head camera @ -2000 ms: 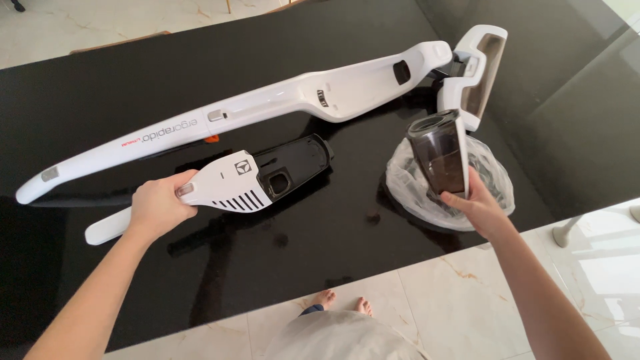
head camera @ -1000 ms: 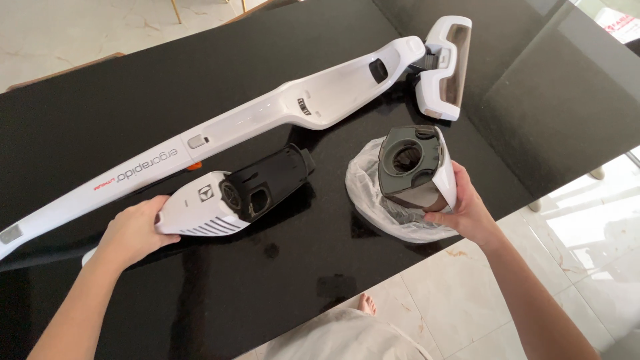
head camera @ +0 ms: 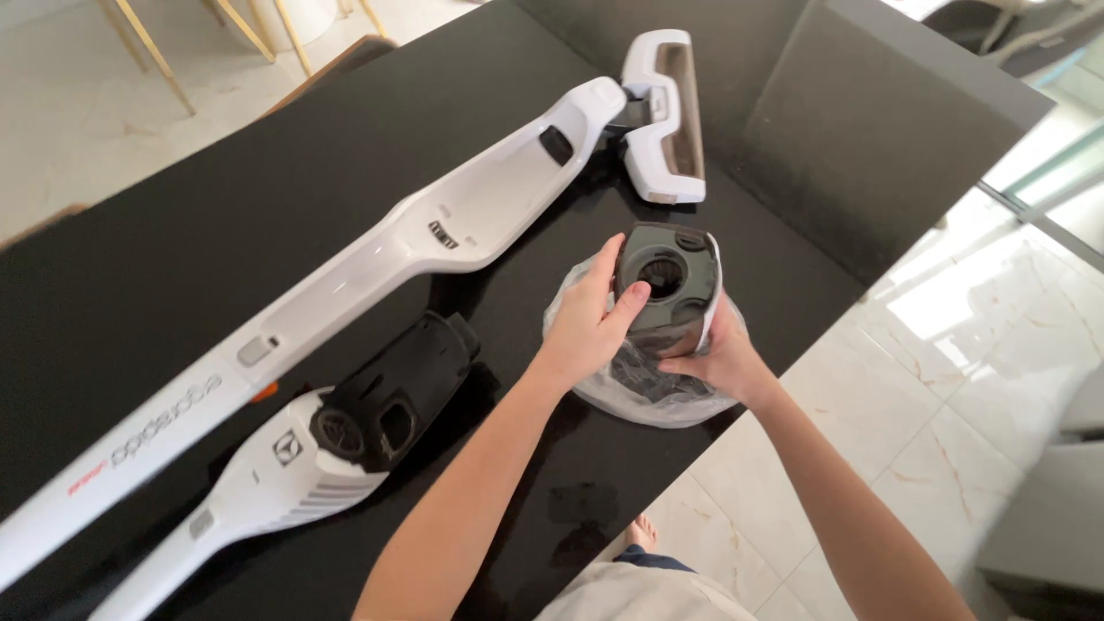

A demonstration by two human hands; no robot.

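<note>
Both my hands hold the vacuum cleaner's dust container, a dark translucent cup with a white side and a round opening facing up. My left hand grips its left side, thumb beside the opening. Around its lower right my right hand is closed. Beneath it, a clear plastic bag is spread in a round shape on the black table; whether a bowl is inside cannot be told. To the left lies the white handheld vacuum unit, its black front bay exposed.
The white Electrolux Ergorapido stick body lies diagonally across the glossy black table. Its floor nozzle rests near a raised dark panel at the right. The table's near edge runs below the bag, above a marble-look floor.
My left hand has let go of the handheld unit and moved right onto the dust container. The container, upright over the bag two seconds ago, has been turned so its round opening shows.
</note>
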